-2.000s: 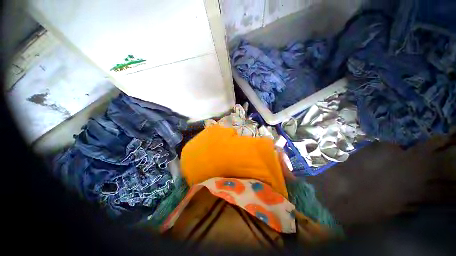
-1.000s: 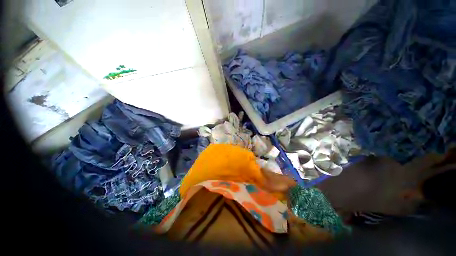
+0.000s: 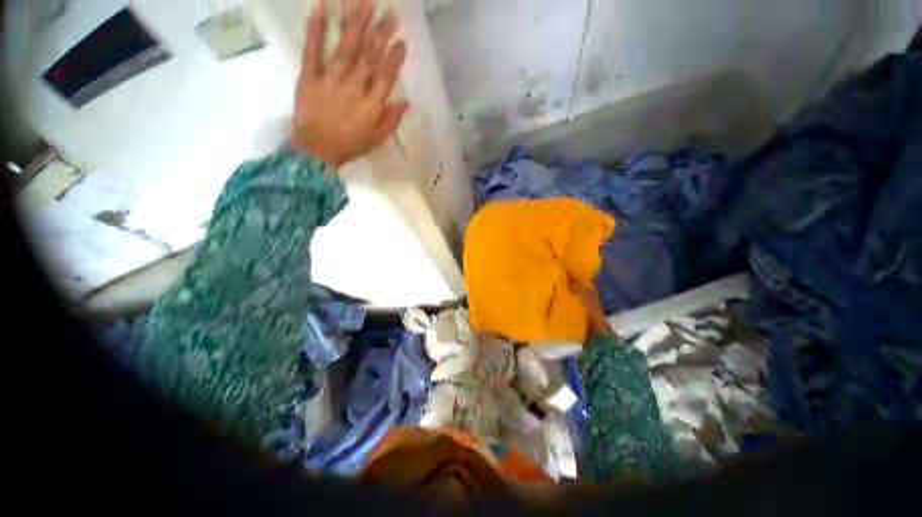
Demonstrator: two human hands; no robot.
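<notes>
My left hand (image 3: 349,86) lies flat with fingers spread against the white cabinet (image 3: 268,50), near its right edge. It holds nothing. My right hand (image 3: 598,318) is mostly hidden behind the orange cloth (image 3: 531,268) and grips its lower right edge. The cloth hangs in front of me, right of the cabinet, bunched and creased at the right. Both arms are in green patterned sleeves.
Cream garments (image 3: 480,374) lie bundled below the cloth, with blue garments (image 3: 379,389) to their left. A pale bin (image 3: 687,306) of blue garments stands behind. More cream pieces (image 3: 708,374) and a large dark denim heap (image 3: 844,222) are at the right.
My left hand has come into view and onto the cabinet. The orange cloth has moved up and right, away from my body, with my right hand. The view has shifted.
</notes>
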